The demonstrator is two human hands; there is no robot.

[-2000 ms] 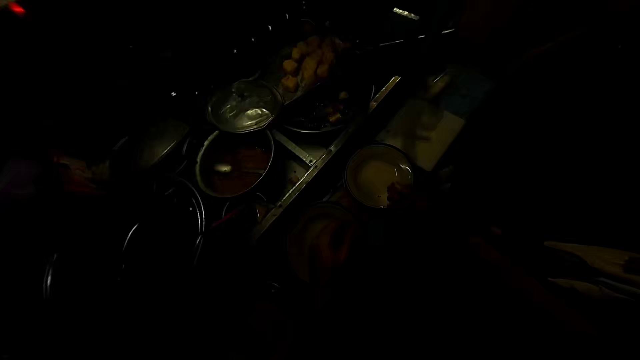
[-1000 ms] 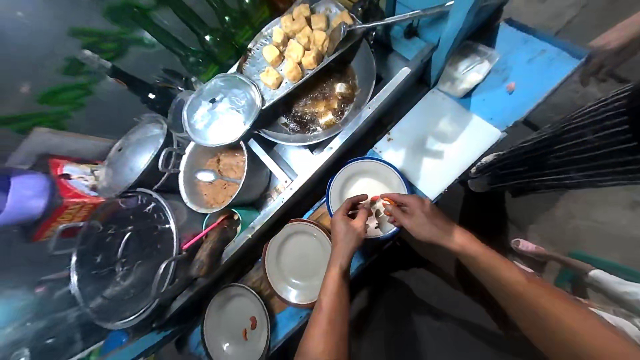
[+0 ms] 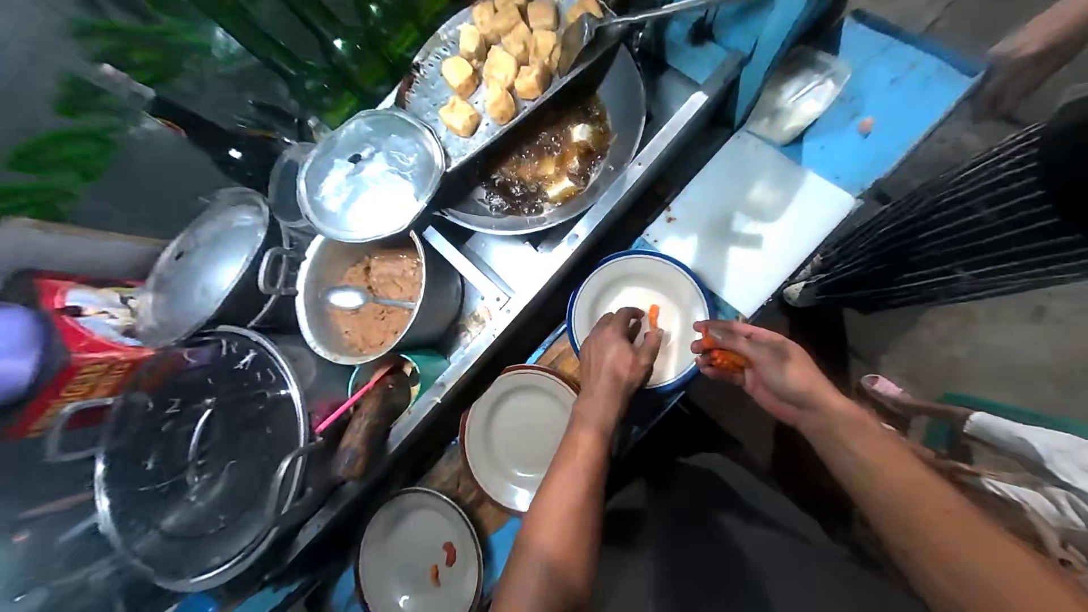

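A white plate with a blue rim (image 3: pixel 616 280) lies under my hands, with a small orange chili piece (image 3: pixel 654 316) on it. My left hand (image 3: pixel 619 353) is over the plate's left side, its bent fingertips beside that piece; whether it grips anything is unclear. At the right rim, my right hand (image 3: pixel 761 361) holds several orange chilies (image 3: pixel 724 357) in its curled fingers. Lower left of these stand an empty cream plate with a brown rim (image 3: pixel 514 433) and a dark-rimmed plate (image 3: pixel 408 544) bearing small red-orange pieces (image 3: pixel 450 553).
Beyond the metal ledge (image 3: pixel 586 229), a wok (image 3: pixel 625 119) of bubbling oil sits beside a tray of fried tofu (image 3: pixel 501 66). Leftward are a pot of brown sauce (image 3: pixel 374 297) and a lidded pot (image 3: pixel 200 459). A white board (image 3: pixel 748 221) is at right, near another person's hand (image 3: pixel 1033 51).
The first view is very dark. Since one second ago, my hands have moved apart over the plate, and the right now shows orange chilies at the rim.
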